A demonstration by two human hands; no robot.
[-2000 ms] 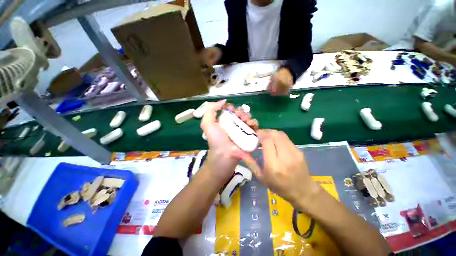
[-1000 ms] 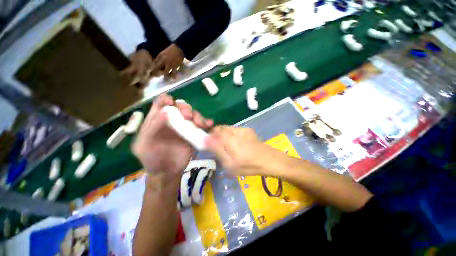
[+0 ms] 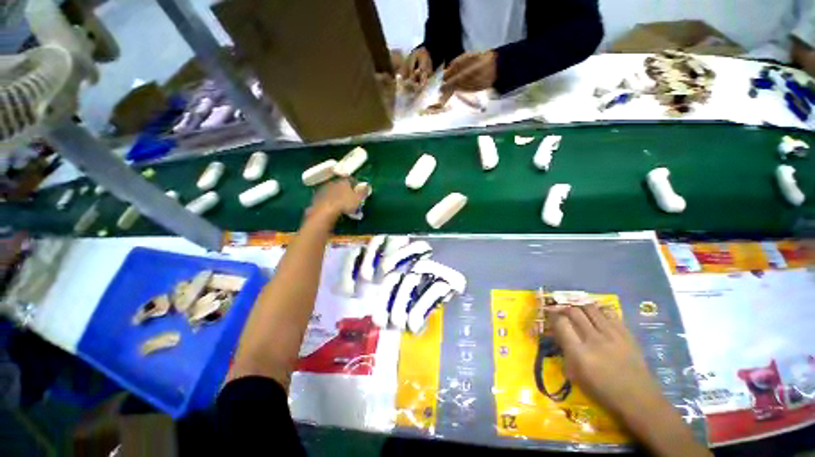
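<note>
My left hand (image 3: 335,200) reaches over the green conveyor, its fingers at a white piece with a dark part (image 3: 361,202); whether they grip it is unclear. My right hand (image 3: 590,344) is low over the yellow area of the printed mat (image 3: 478,259), its fingers on a small bunch of beige inner parts (image 3: 570,297), partly hidden by the hand. Several open white housings with dark blue stripes (image 3: 413,299) lie clustered on the mat between my hands.
Closed white units (image 3: 446,210) and other white pieces (image 3: 664,190) lie on the green conveyor belt (image 3: 608,161). A blue bin (image 3: 228,344) with tan pieces is at left. A carton (image 3: 313,71), metal post (image 3: 134,178) and fan (image 3: 45,85) stand behind. Another person's hands (image 3: 465,71) work across the belt.
My hands have parted and the white unit they held is no longer between them. My left hand moved to the belt, my right to the mat. The beige parts moved left onto the yellow area.
</note>
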